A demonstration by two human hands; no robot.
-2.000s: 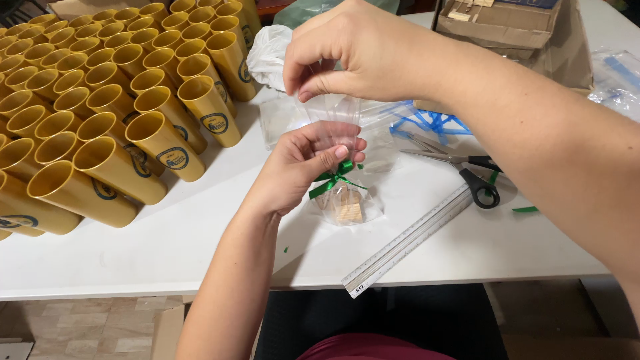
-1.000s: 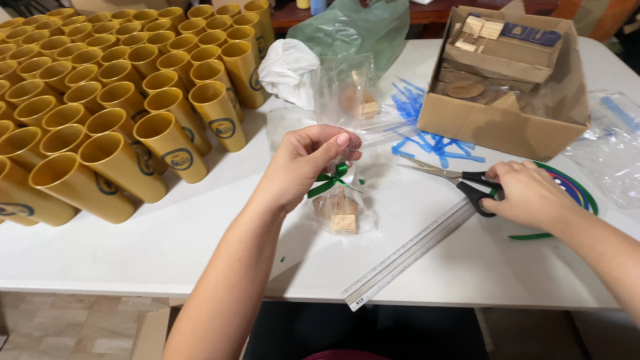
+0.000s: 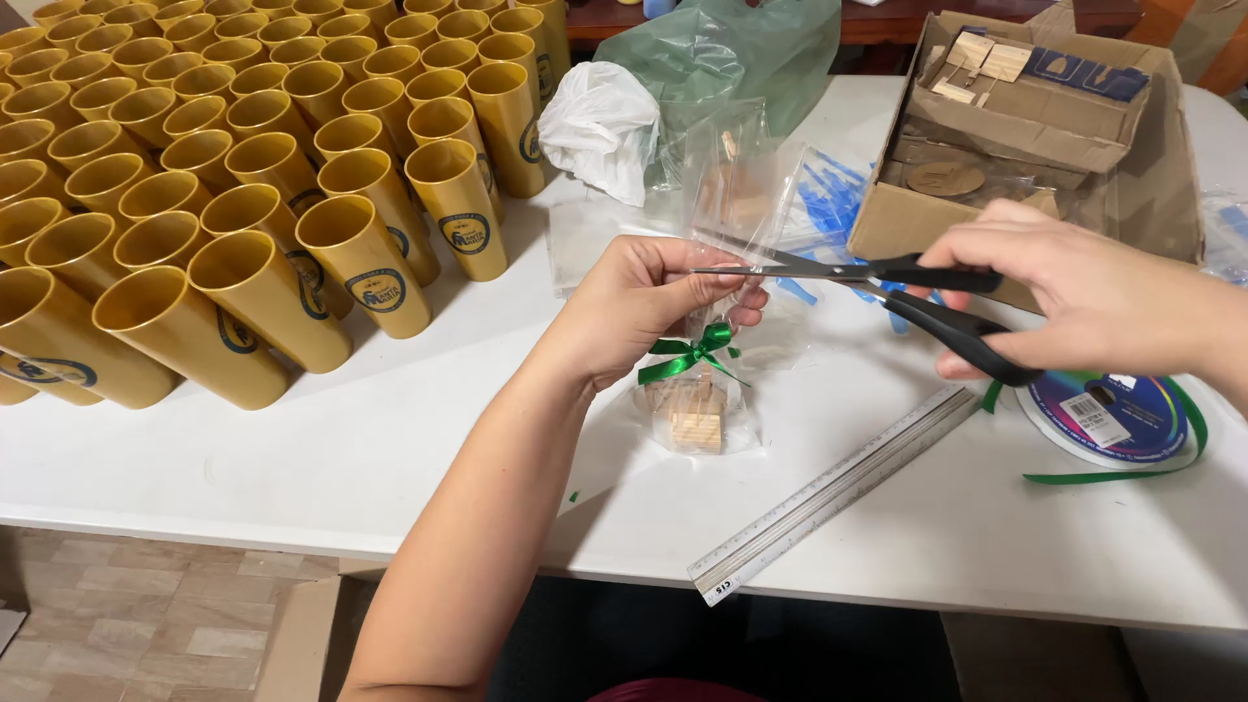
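My left hand (image 3: 648,307) pinches the neck of a clear plastic bag (image 3: 726,161) standing upright on the table. A green ribbon bow (image 3: 697,354) is tied round the bag below my fingers, and a small wooden block (image 3: 696,430) sits in its bottom. In my right hand (image 3: 1063,288) are black-handled scissors (image 3: 863,276), their blades parted and reaching across the bag just above the bow, by my left fingertips. A metal ruler (image 3: 829,497) lies below the scissors. The green ribbon spool (image 3: 1111,419) lies flat beneath my right hand.
Rows of gold plastic cups (image 3: 385,263) with dark logos fill the left. Behind my hands are a crumpled white plastic bag (image 3: 600,127), a green plastic bag (image 3: 780,58) and blue strips (image 3: 829,200). A cardboard box (image 3: 1160,185) with wooden pieces stands at the back right.
My right hand has left the bag's top, taken the scissors from the table beside the ruler and brought them to the bag's neck. My left hand still holds the bag.
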